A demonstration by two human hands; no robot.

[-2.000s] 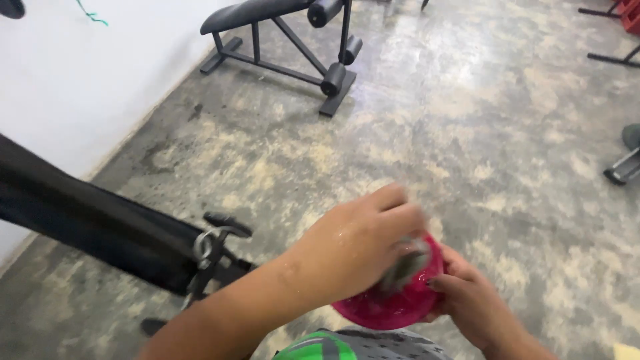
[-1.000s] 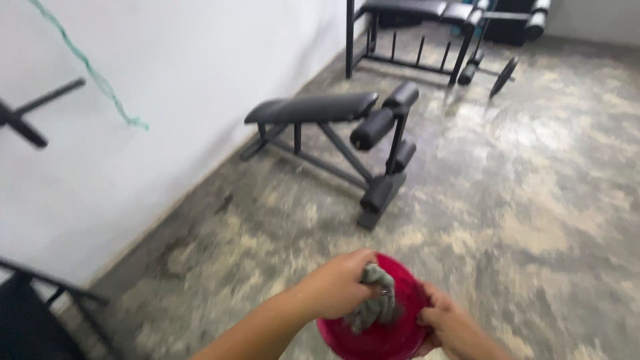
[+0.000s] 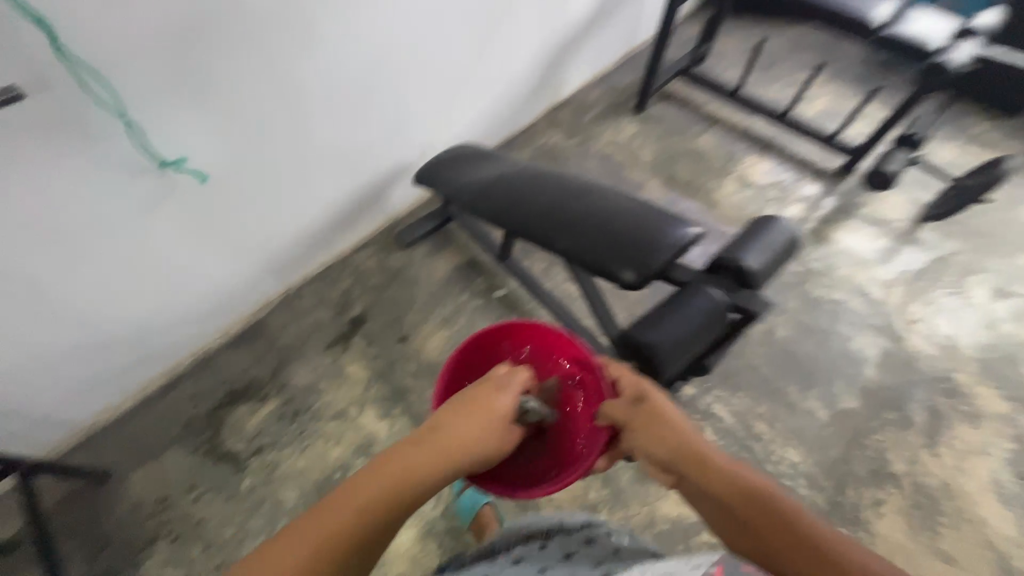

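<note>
A round pink-red plastic bowl (image 3: 524, 484) is held in front of me at the lower middle of the view, with wet-looking shiny spots on its inner wall. My left hand (image 3: 480, 416) reaches inside it, closed on a bunched grey cloth (image 3: 536, 410), most of which the fingers hide. On the right side, my right hand (image 3: 644, 420) grips the bowl's rim, thumb on the inner side and fingers outside.
Just beyond the bowl stands a black padded weight bench (image 3: 560, 212) with foam rollers (image 3: 676, 332). A black metal rack (image 3: 776, 120) is at the upper right. A white wall (image 3: 264, 160) with a hanging green cord (image 3: 120, 108) runs along the left. My sandalled foot (image 3: 476, 506) is below.
The view has shifted, and the padded bench is now directly beyond the bowl. Much of the grey cloth showed one second ago; now my left hand covers most of it, lower in the bowl.
</note>
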